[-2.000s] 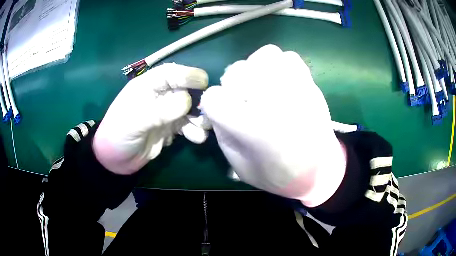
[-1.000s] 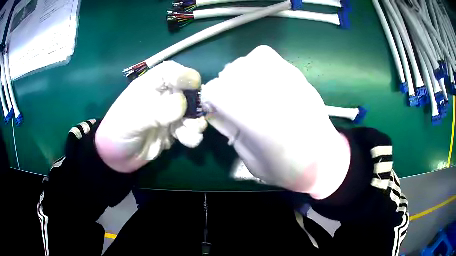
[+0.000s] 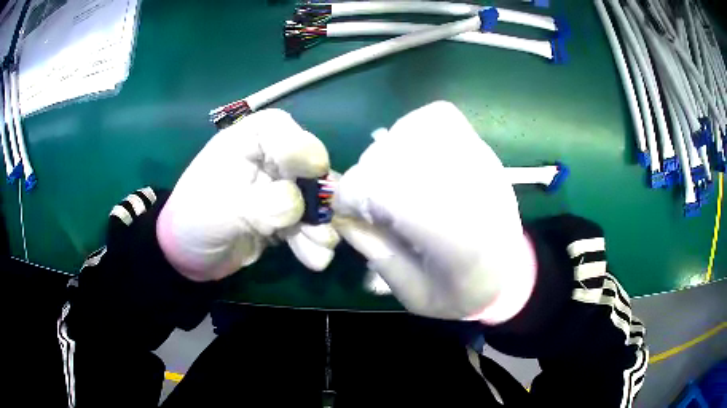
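My left hand (image 3: 239, 195), in a white knit glove, pinches a small black connector housing (image 3: 312, 201) between its fingertips. Thin coloured wires (image 3: 325, 195), red, white and blue among them, run from the housing's right side to my right hand. My right hand (image 3: 442, 215), also gloved, is closed around the wires and the cable they belong to; its fingertips are partly hidden. The white sheathed cable (image 3: 526, 175) emerges on the right of my right hand and ends in a blue connector (image 3: 559, 176).
A loose-wired white cable (image 3: 359, 62) lies slantwise beyond my hands, with more cables (image 3: 438, 32) behind it. A dense cable pile (image 3: 677, 96) is at the right. A printed sheet (image 3: 76, 52) and thin cables (image 3: 14, 131) are at the left. The green tabletop's front edge (image 3: 263, 306) is near me.
The housing and the coloured wires have come more clearly into view between my fingertips. The blue-ended part of the held cable shows further out beside my right hand. The view has shifted slightly.
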